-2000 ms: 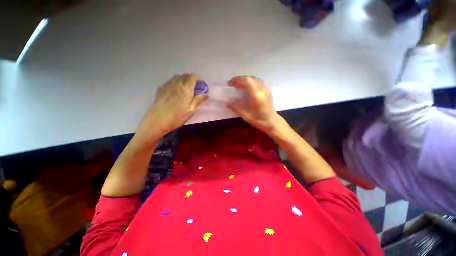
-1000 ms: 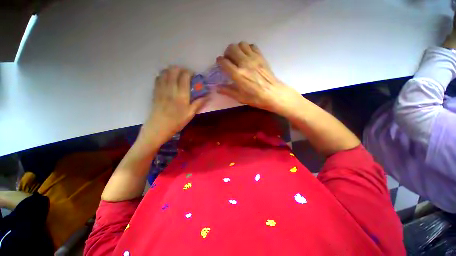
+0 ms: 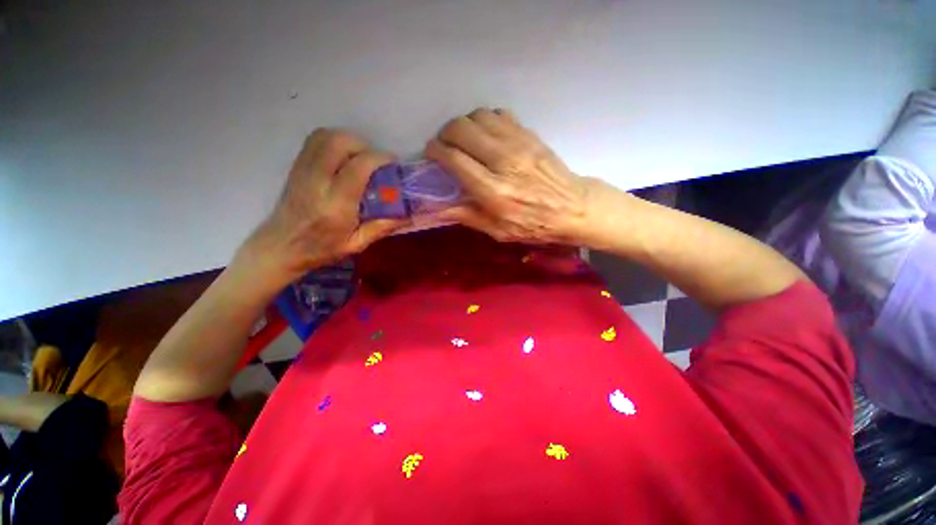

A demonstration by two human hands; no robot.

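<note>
A purple looped cord bundle (image 3: 432, 186) in a darker purple card sleeve (image 3: 388, 195) with an orange-red mark lies between my hands at the table's near edge. A clear packet with bright glints seems to be around it; its outline is hard to tell. My left hand (image 3: 326, 197) grips the sleeve end, thumb below and fingers above. My right hand (image 3: 510, 176) holds the loop end, its curled fingers hiding that end.
The white table (image 3: 657, 92) has its near edge just below my hands. A blue crate (image 3: 301, 312) with shiny pieces is below the edge at left. A person in lilac (image 3: 888, 215) is at right. Another person's arm (image 3: 29, 411) and mustard cloth show lower left.
The bundle, earlier mostly hidden by my left hand, now shows with its sleeve and loops. My right hand has closed in on the loop end. The view has shifted, and the purple pieces at the top are gone.
</note>
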